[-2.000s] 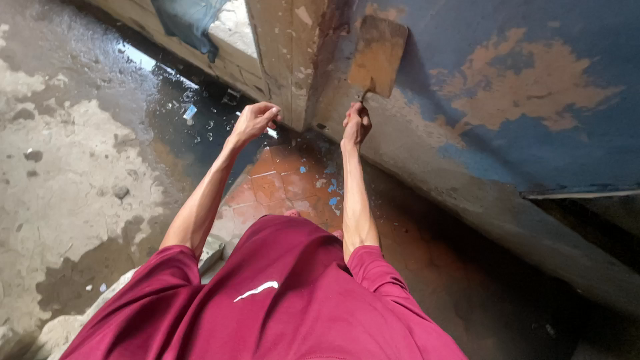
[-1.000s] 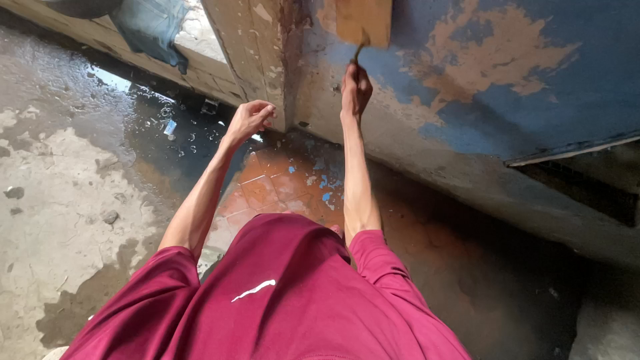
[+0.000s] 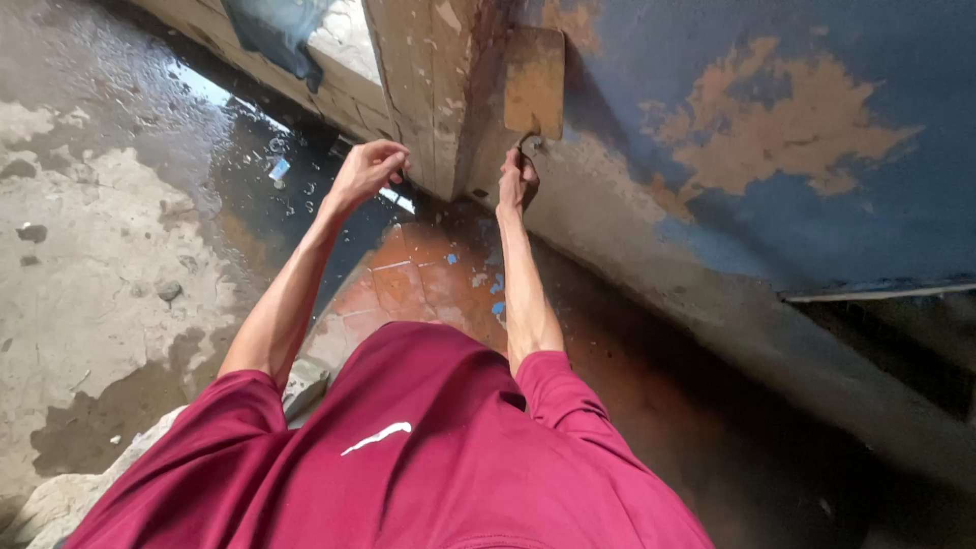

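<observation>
My right hand (image 3: 518, 183) is closed around the handle of a trowel (image 3: 534, 82), whose flat, stained rectangular blade points up and lies against or close to the wall beside the corner. Behind the blade the wall (image 3: 778, 122) has blue paint with bare tan patches, and grey plaster shows lower down. My left hand (image 3: 372, 171) is raised in front of the pillar, its fingers curled with the thumb near the fingertips; whether it holds something small cannot be made out.
A worn pillar (image 3: 423, 84) meets the wall at the corner. Orange floor tiles (image 3: 400, 286) bear blue paint flakes. Dark water (image 3: 263, 194) stands at the left, beside rough concrete (image 3: 99, 229). A dark cloth (image 3: 274, 30) hangs over a ledge. A recess opens low in the wall at right.
The trowel's blade, partly cut off by the top edge one second ago, is now fully in view near the corner. My right hand still grips it. The view has shifted somewhat.
</observation>
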